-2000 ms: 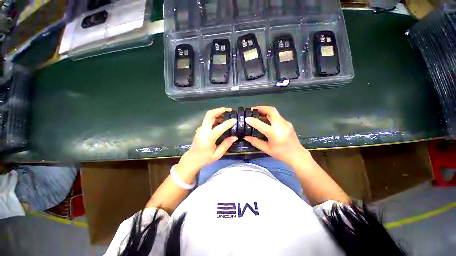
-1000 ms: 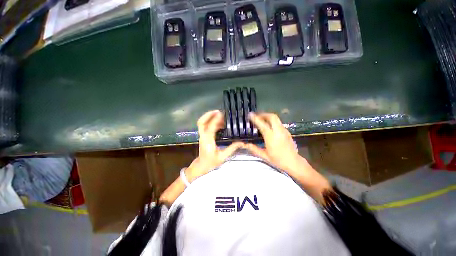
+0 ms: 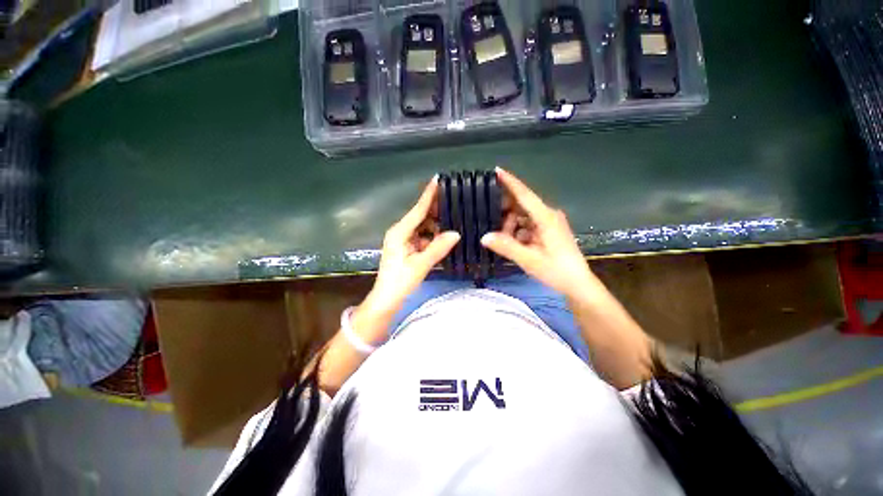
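Several black phone parts [image 3: 470, 218] stand on edge side by side as a row at the front edge of the green bench. My left hand [image 3: 409, 254] grips the row from the left, with fingertips at its far end and the thumb on its near part. My right hand [image 3: 538, 242] grips it from the right in the same way. Behind them a clear blister tray [image 3: 387, 136] holds black phone backs [image 3: 421, 68] with pale patches, one per pocket in its near row. The tray's far row is cut off by the frame.
A clear tray on a white sheet [image 3: 184, 39] lies at the upper left. Dark stacked trays [image 3: 852, 87] stand at the right, another stack [image 3: 19, 184] at the left. Cardboard boxes [image 3: 223, 358] are under the bench. Part of a person's clothing [image 3: 82, 339] shows at lower left.
My hands have closed in on the row of phone parts from both sides after being looser around it one second ago. The view has tilted down since the first frame.
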